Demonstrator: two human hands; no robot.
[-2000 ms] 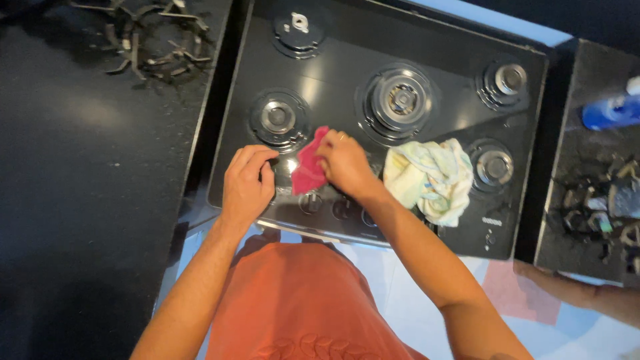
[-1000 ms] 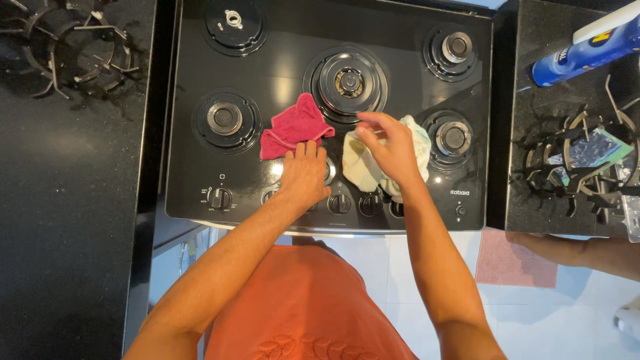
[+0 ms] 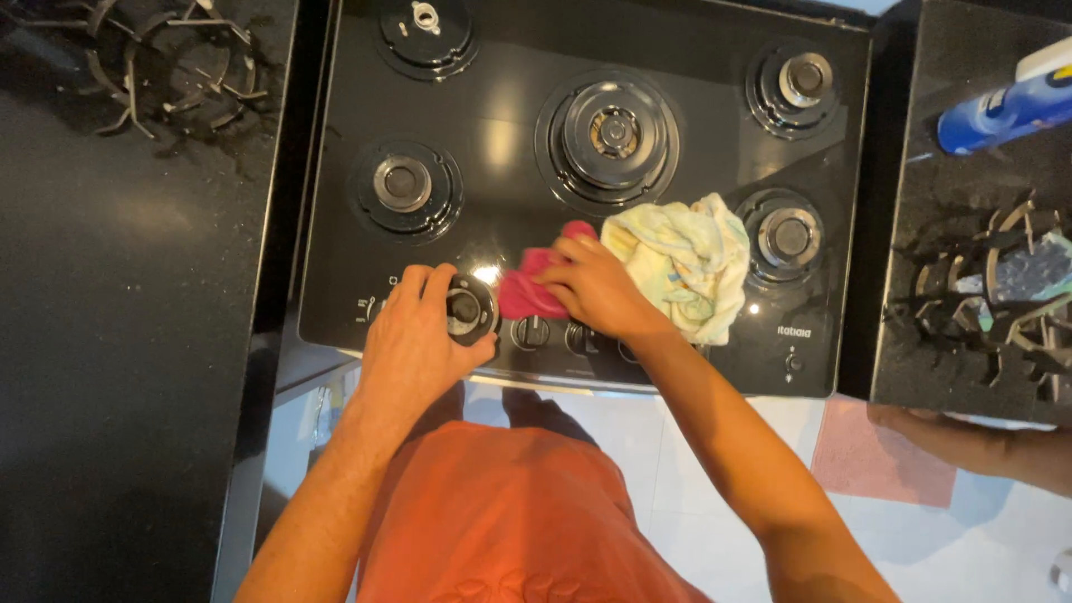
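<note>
My left hand [image 3: 419,335] grips a round black burner cap [image 3: 466,309] near the front left of the black glass gas cooktop [image 3: 502,201]. Just right of it, my right hand [image 3: 590,280] holds a crumpled pink cloth [image 3: 533,289] against the cooktop, above the control knobs [image 3: 530,332]. Beside my right hand lies a bunched pale yellow and white cloth [image 3: 682,264], close to the front right burner [image 3: 787,237]. The large centre burner [image 3: 615,134] sits behind both hands.
Metal pan grates [image 3: 180,71] lie on the left black counter. On the right counter are a blue bottle [image 3: 1001,113] and more grates [image 3: 1013,293] around a sponge-like item [image 3: 1038,268]. Another person's arm [image 3: 980,444] shows at the lower right, near a pink mat [image 3: 879,456].
One second ago the pink cloth lay under my left hand; my right hand now holds it. My left hand has moved left and now grips the burner cap.
</note>
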